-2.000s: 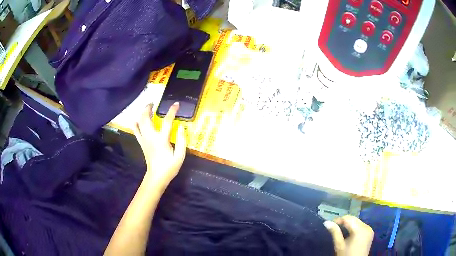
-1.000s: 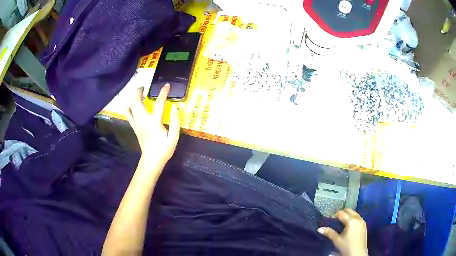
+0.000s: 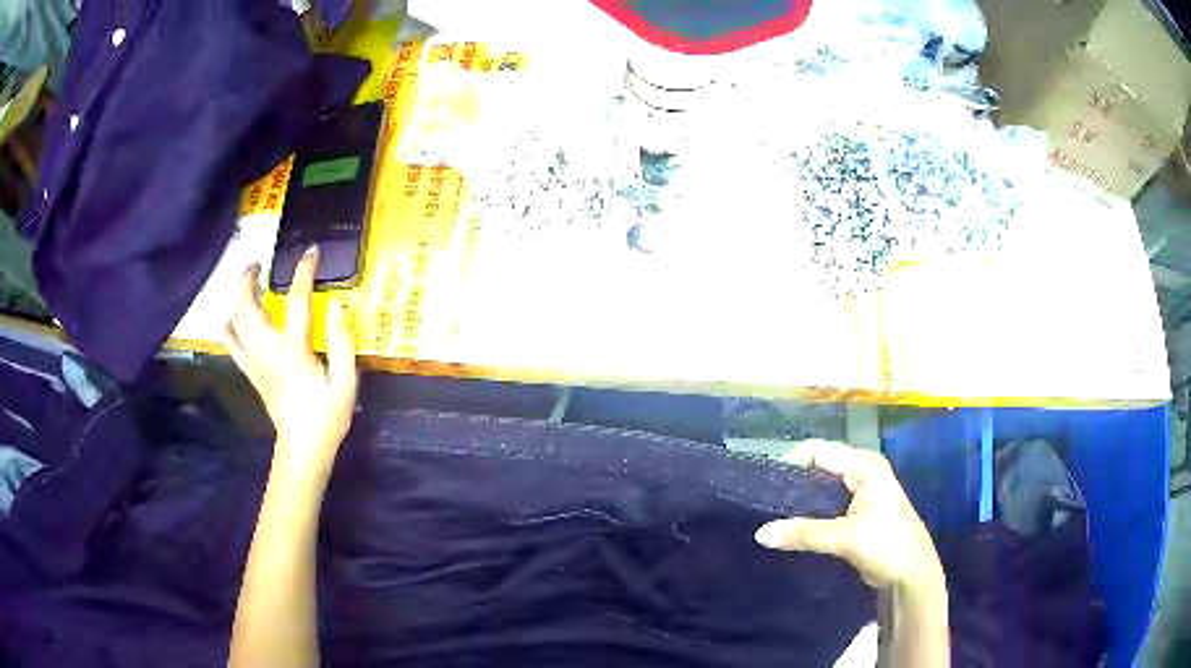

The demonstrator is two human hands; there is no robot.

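A dark navy-purple garment [image 3: 575, 535] with pale stitching lies over the lap below the table's front edge. My right hand [image 3: 869, 522] grips the garment's stitched edge between thumb and fingers at the lower right. My left hand [image 3: 298, 359] is bare, with its fingers spread and a fingertip on the lower part of the smartphone [image 3: 327, 202]. The phone lies on yellow printed tape and shows a green box on a dark screen. My left hand holds nothing.
A dark garment with white buttons [image 3: 170, 170] is heaped at left. Small metal parts lie in a left pile [image 3: 542, 183] and a right pile [image 3: 901, 202], with the machine's lower post [image 3: 657, 167] between. Clear plastic [image 3: 914, 39] and a cardboard box [image 3: 1110, 105] are at upper right.
The view has shifted, so most of the machine panel is out of frame. My right hand has raised the garment's edge closer to the table edge. My left fingertip stays on the phone.
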